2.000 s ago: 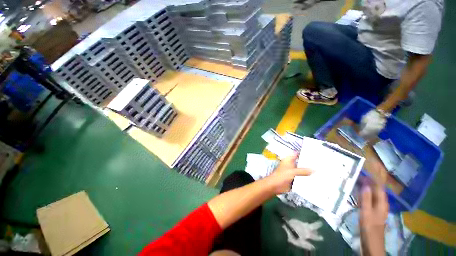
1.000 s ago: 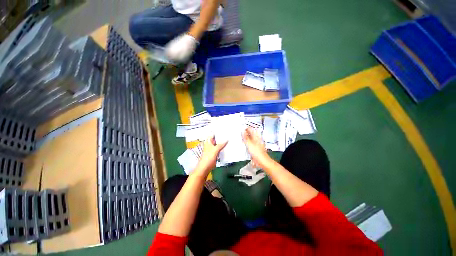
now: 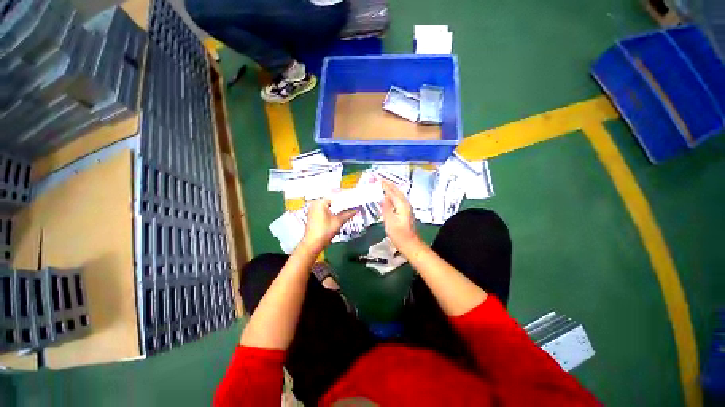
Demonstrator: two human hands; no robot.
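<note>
My left hand (image 3: 319,224) and my right hand (image 3: 397,215) are bare and hold a small white-looking metal bracket (image 3: 355,197) between them, above the loose pile. Loose brackets (image 3: 433,193) lie overlapping on the floor beneath and around my hands, in front of the blue crate (image 3: 389,151). Two brackets (image 3: 431,105) lie on the brown cardboard liner (image 3: 362,117) in the crate. Glare hides the held bracket's details and whether it is one piece or several.
Stacked silver rows (image 3: 187,238) stand on a pallet (image 3: 230,183) at the left. A crumpled glove (image 3: 384,257) lies between my knees. More brackets (image 3: 563,340) lie at lower right. Blue crates (image 3: 664,91) sit at upper right. A person's leg (image 3: 262,36) is behind the crate's left side.
My view has swung from the pallet to the crate and pile. The held piece now shows narrower, tilted between both hands. The other person's gloved hand has left the picture.
</note>
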